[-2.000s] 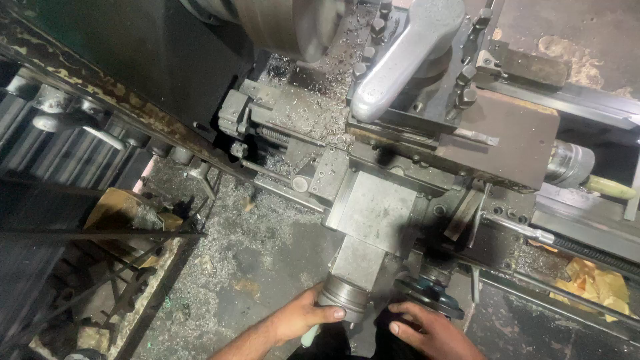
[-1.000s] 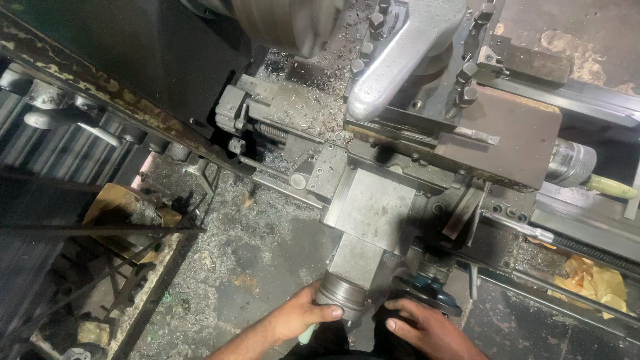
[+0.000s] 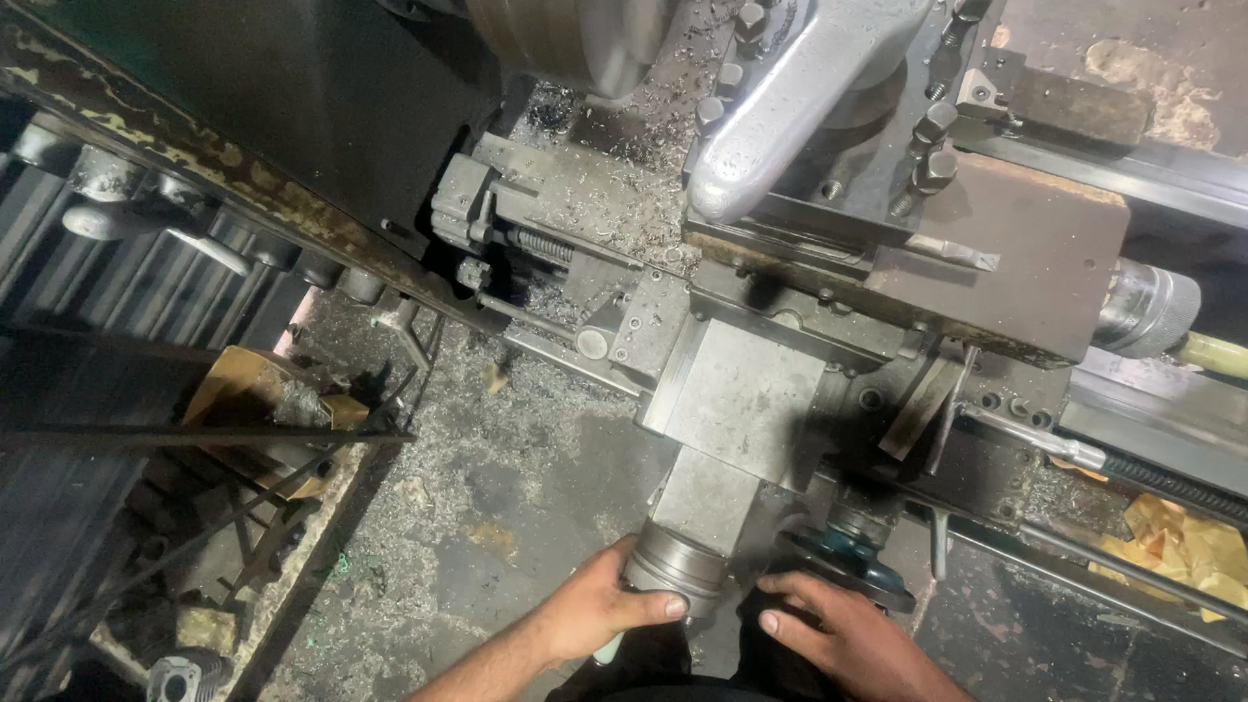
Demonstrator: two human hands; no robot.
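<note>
At the bottom centre my left hand [image 3: 609,604] is closed around the ridged metal dial collar [image 3: 678,565] at the end of the lathe's cross slide [image 3: 746,395]. Its thumb lies across the collar, and a pale green handle [image 3: 609,647] shows under the palm. My right hand [image 3: 829,624] is at the rim of a dark handwheel [image 3: 848,561], fingers bent; whether it grips the rim is hard to tell. Above stand the tool post's metal lever [image 3: 780,127], its square-headed bolts, and a tool bit [image 3: 955,252] lying on the compound slide [image 3: 1014,263].
A blurred chuck [image 3: 575,39] is at the top. Metal chips cover the carriage [image 3: 595,195] and floor. Control levers [image 3: 93,219] line the headstock at left. Crumpled yellow paper [image 3: 1175,556] lies behind rods at lower right. A cutting tool holder [image 3: 1063,102] rests at upper right.
</note>
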